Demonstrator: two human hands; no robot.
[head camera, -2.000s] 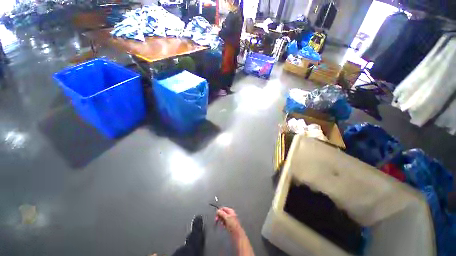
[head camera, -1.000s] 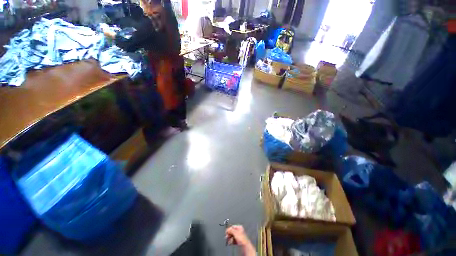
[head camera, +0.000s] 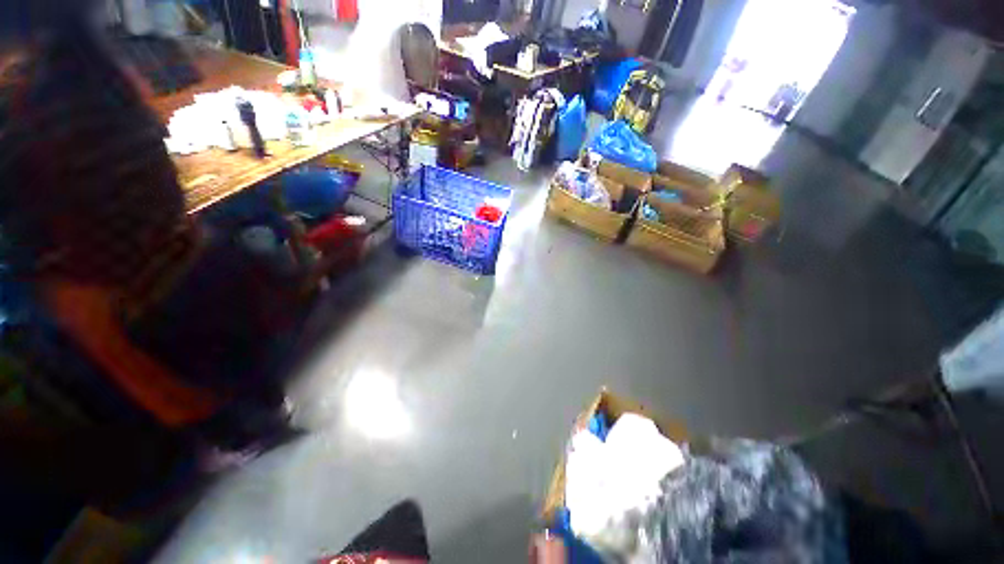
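My right hand (head camera: 546, 546) shows only as a small blurred bit of skin at the bottom edge, just left of an open carton (head camera: 558, 476). Its fingers are cut off and no tool can be seen in it. My left hand cannot be made out; a thin reddish sliver at the bottom edge is too small to name. The carton holds white cloth (head camera: 628, 468). A black-and-white crinkled bundle (head camera: 743, 501) lies beside the white cloth. A dark pointed shape, perhaps my foot or trouser leg (head camera: 394, 531), shows at the bottom.
A blurred person in dark and orange clothes (head camera: 121, 253) stands close at left, by a wooden table (head camera: 226, 182) with white cloth and bottles. A blue plastic basket (head camera: 440, 226) stands on the floor ahead. Open cartons (head camera: 677, 237) stand beyond it. Thin metal legs (head camera: 958, 430) show at right.
The view has moved forward. The person and table are nearer at left, the basket is nearer, and the near carton is lower. My right hand has dropped to the bottom edge; its tool no longer shows.
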